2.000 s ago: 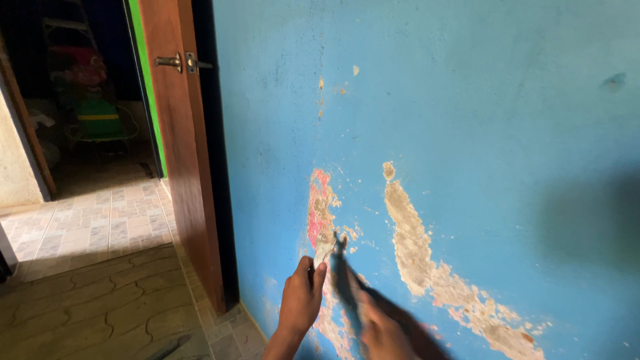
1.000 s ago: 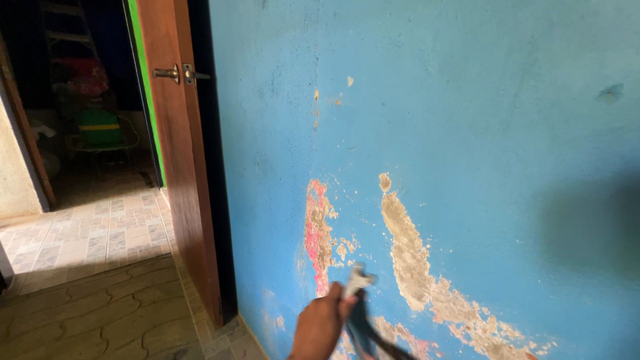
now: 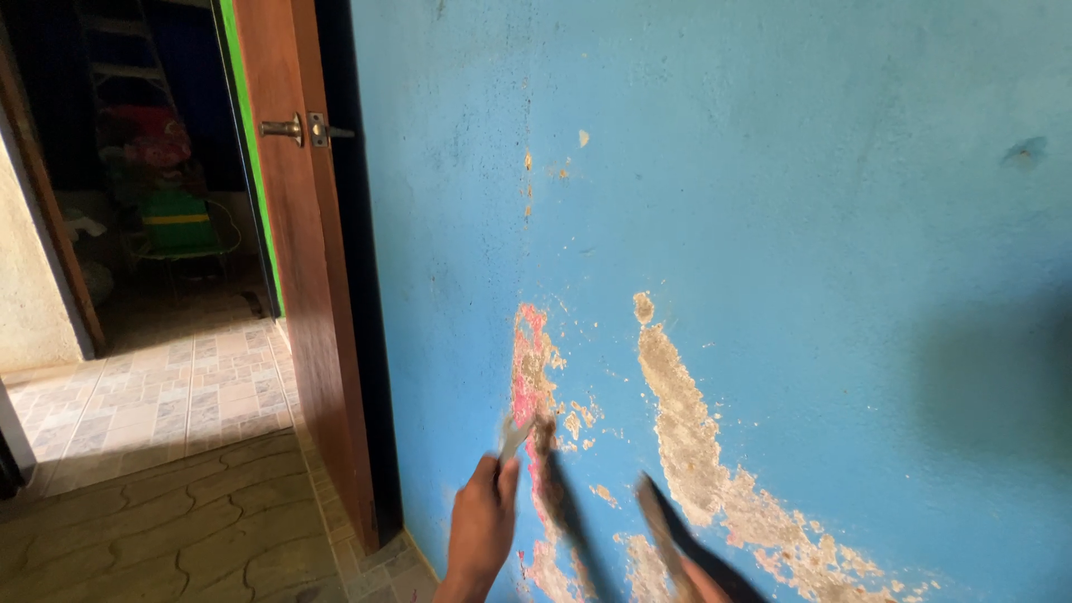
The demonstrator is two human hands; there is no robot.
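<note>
My left hand (image 3: 486, 523) grips a flat metal tool (image 3: 513, 437), perhaps a scraper or wrench; its tip lies at the lower part of a patch of pink and bare plaster (image 3: 528, 373) on the blue wall (image 3: 754, 209). To the right, my right hand (image 3: 702, 582) shows only in part at the bottom edge, closed on a long, narrow, blurred tool (image 3: 657, 519) that slants up and left. Its kind cannot be told. Between the hands a dark shadow falls on the wall. A larger peeled strip of plaster (image 3: 687, 427) runs down to the right.
At the left stands a brown wooden door (image 3: 306, 251) with a metal handle (image 3: 285, 129). Through the doorway are a green chair (image 3: 177, 224) and a ladder (image 3: 126, 71) in the dark. Patterned floor tiles (image 3: 159, 377) meet darker paving (image 3: 167, 528) below.
The tool in my left hand now points up at the pink patch. My right hand's tool, near the left hand two seconds ago, is now apart from it, to the right.
</note>
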